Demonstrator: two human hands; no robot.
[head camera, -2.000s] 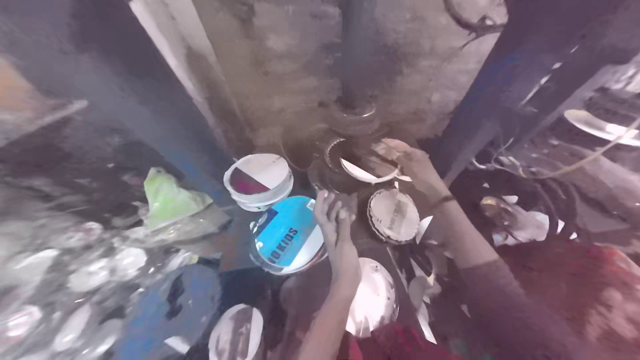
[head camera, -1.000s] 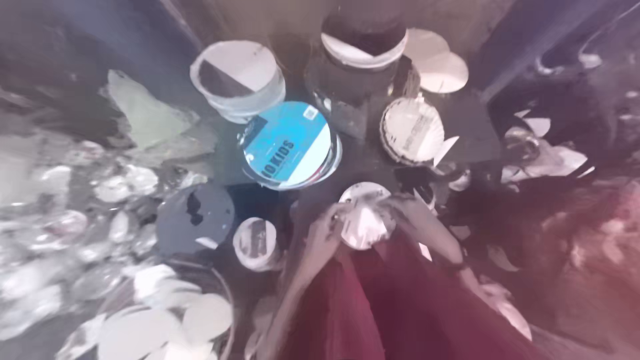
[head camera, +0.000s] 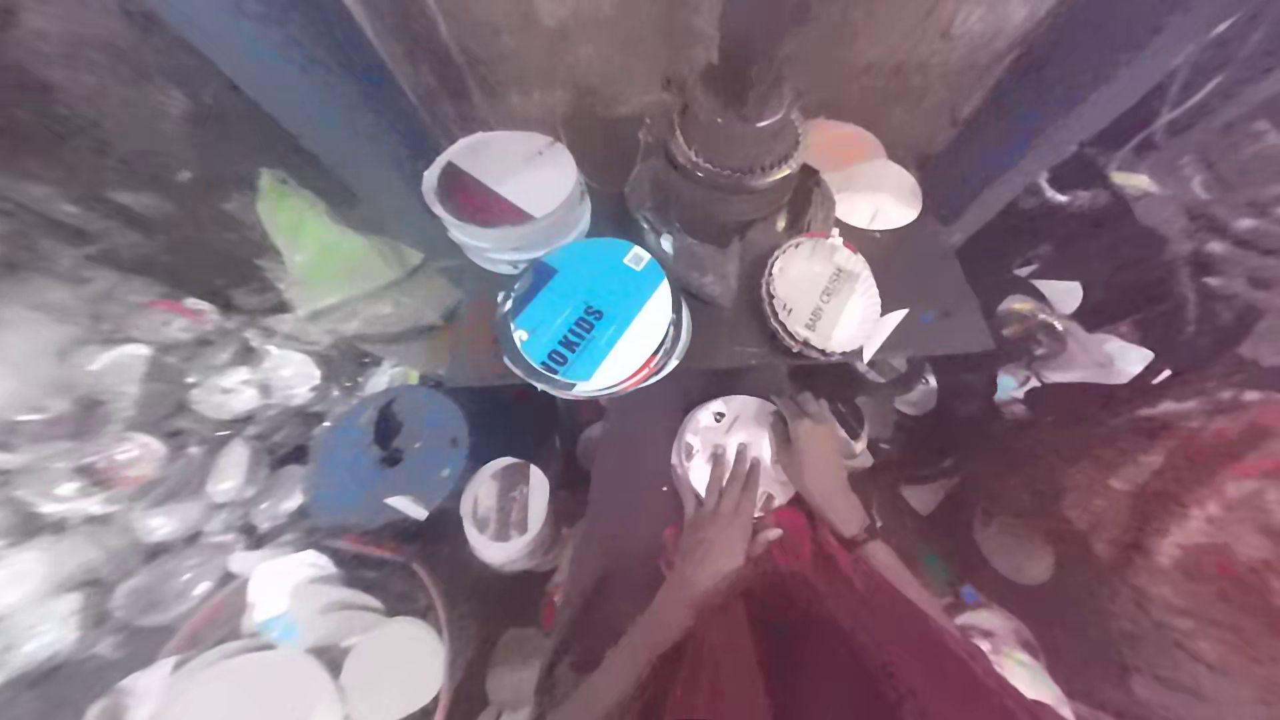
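A shiny round silvery piece (head camera: 730, 440) lies low in the middle, close to my body. My left hand (head camera: 722, 510) rests on it with the fingers spread over its surface. At its right edge is my right hand (head camera: 815, 450), its fingers near or touching the rim; whether it grips the edge is unclear. Beyond them stand a stack of round pieces with a blue and white printed top (head camera: 600, 315) and, to its right, a stack of round fluted pieces (head camera: 825, 295). A round metal die of a press (head camera: 740, 140) stands behind these.
White discs (head camera: 875, 195) lie right of the die. At the back left is a stack of round white pieces (head camera: 520, 180). Lower left are a blue round lid (head camera: 390, 450), a small round stack (head camera: 507, 510) and a basket of white discs (head camera: 440, 600). Shiny pieces (head camera: 230, 390) pile up at far left.
My right hand has come back from the press area to the silvery piece near my body. My left hand has moved from beside the blue printed stack onto that piece. The view has shifted.
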